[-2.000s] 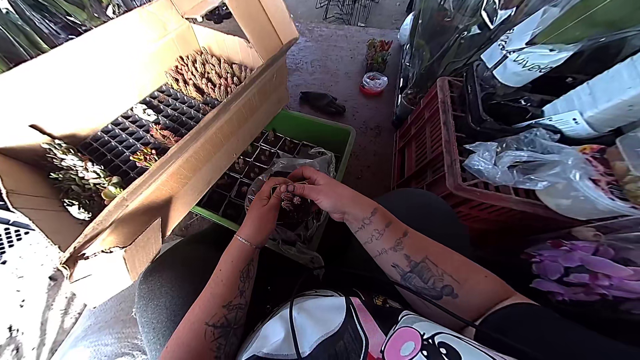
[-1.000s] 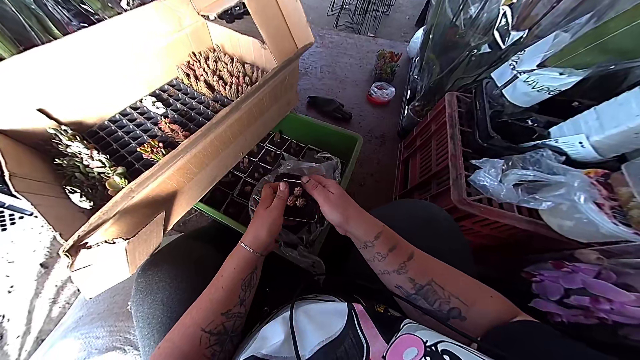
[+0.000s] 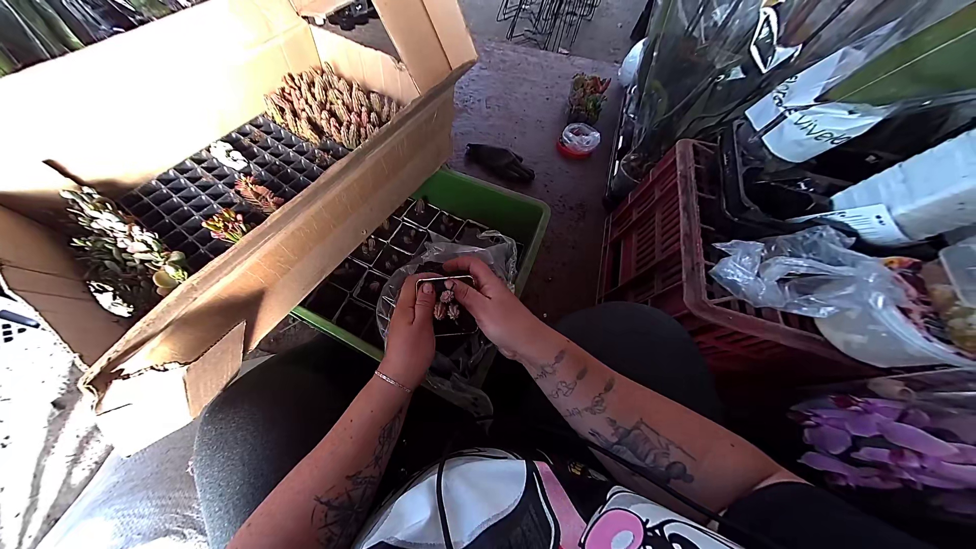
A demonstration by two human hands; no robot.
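Both hands hold a small square black pot (image 3: 455, 329) with small brownish-pink succulent cuttings (image 3: 447, 305) in dark soil. My left hand (image 3: 412, 320) grips its left side, thumb at the rim. My right hand (image 3: 492, 305) is on the far right side, thumb and finger by the cuttings. Beneath the pot lies a clear plastic bag (image 3: 499, 255), its inside mostly hidden. Under the bag, a green crate (image 3: 534, 210) holds rows of square pots with small plants. To the left, a cardboard box (image 3: 366, 183) contains a black cell tray (image 3: 179, 191), a cluster of reddish-brown succulents (image 3: 328, 103) and a leafy green succulent (image 3: 122, 244).
A dark red plastic crate (image 3: 690, 229) stands on the right, loaded with a plastic bag (image 3: 812, 267) and containers. Wrapped purple orchids (image 3: 884, 442) are at lower right. Beyond the green crate lie a black glove (image 3: 499, 162), a red-rimmed tub (image 3: 579, 140) and a small potted plant (image 3: 587, 97).
The cuttings show more openly between my hands than two seconds ago, and the pot's pale rim is now visible. My hands have stayed over the bag.
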